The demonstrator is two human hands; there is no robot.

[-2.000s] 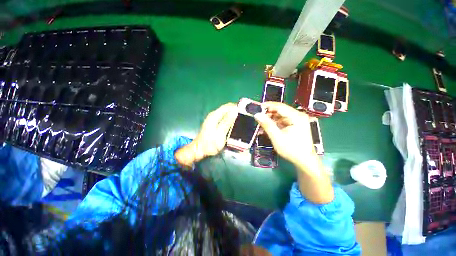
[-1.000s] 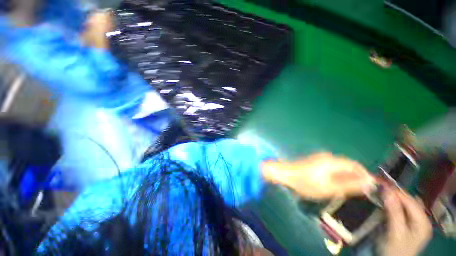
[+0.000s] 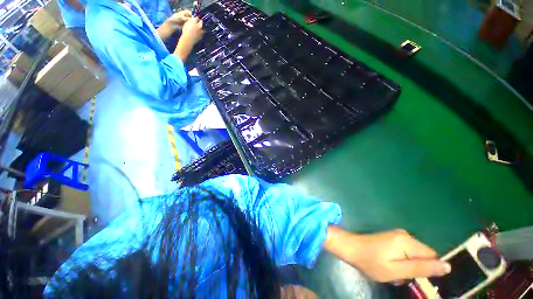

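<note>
My left hand (image 3: 394,257) reaches in at the lower right and holds a display module (image 3: 464,271) by its left edge, fingertips at the pale border. The module has a dark screen, a pale frame and a dark round part at its upper right end. Its lower end is cut off by the picture's edge. My right hand is not in view. Reddish module parts (image 3: 517,280) show beside it at the right edge, cut off and hard to tell apart.
Glossy black trays (image 3: 298,93) are stacked left of my hand. A grey metal post (image 3: 520,244) stands at the right edge. Single modules (image 3: 410,48) lie farther along the green bench (image 3: 403,157). Another person in a blue smock (image 3: 128,58) works at upper left, near cardboard boxes (image 3: 64,76) and a blue stool (image 3: 55,169).
The view has swung left, so the trays and another person show more, and the work sits at lower right. My right hand has gone out of view; my left hand stays at a module.
</note>
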